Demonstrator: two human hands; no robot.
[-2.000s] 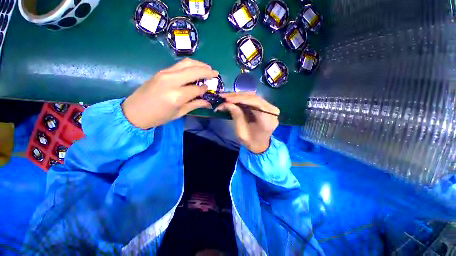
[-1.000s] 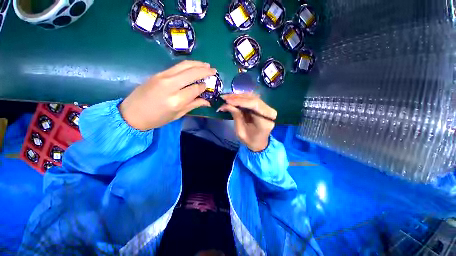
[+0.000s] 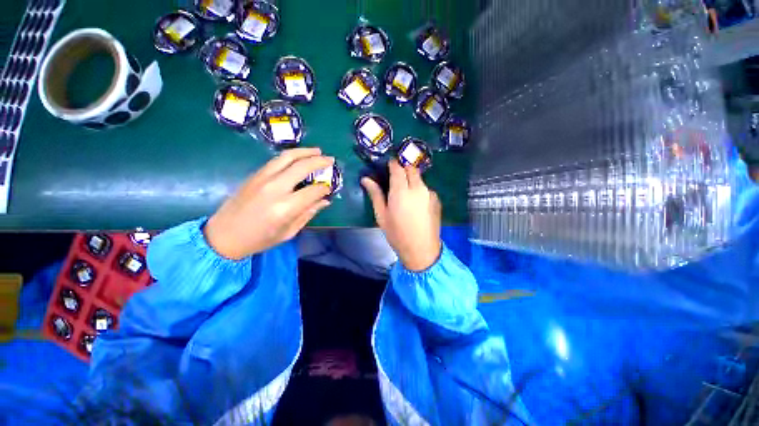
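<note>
My left hand (image 3: 270,204) holds a round housing (image 3: 326,176) with a white rectangle inside, just over the bench's front edge. The fingers cover its left side. My right hand (image 3: 408,212) is to the right of it, thumb and fingers somewhat apart at the bench surface. A dark, blurred thing (image 3: 379,171) shows between them; whether it is gripped is unclear. No tweezers can be made out. One housing (image 3: 413,153) lies right at the right fingertips, and another housing (image 3: 373,132) lies just behind.
Several more housings (image 3: 236,104) lie on the green bench (image 3: 166,162). A sticker roll (image 3: 50,83) and sticker sheet (image 3: 18,100) are at the left. Clear blister trays (image 3: 582,125) are stacked at the right. A red compartment tray (image 3: 108,287) with housings is low at left.
The view has shifted, showing more of the bench. My right hand has moved away from the housing in my left hand, fingers now pointing forward. The tweezers and purplish disc no longer show clearly.
</note>
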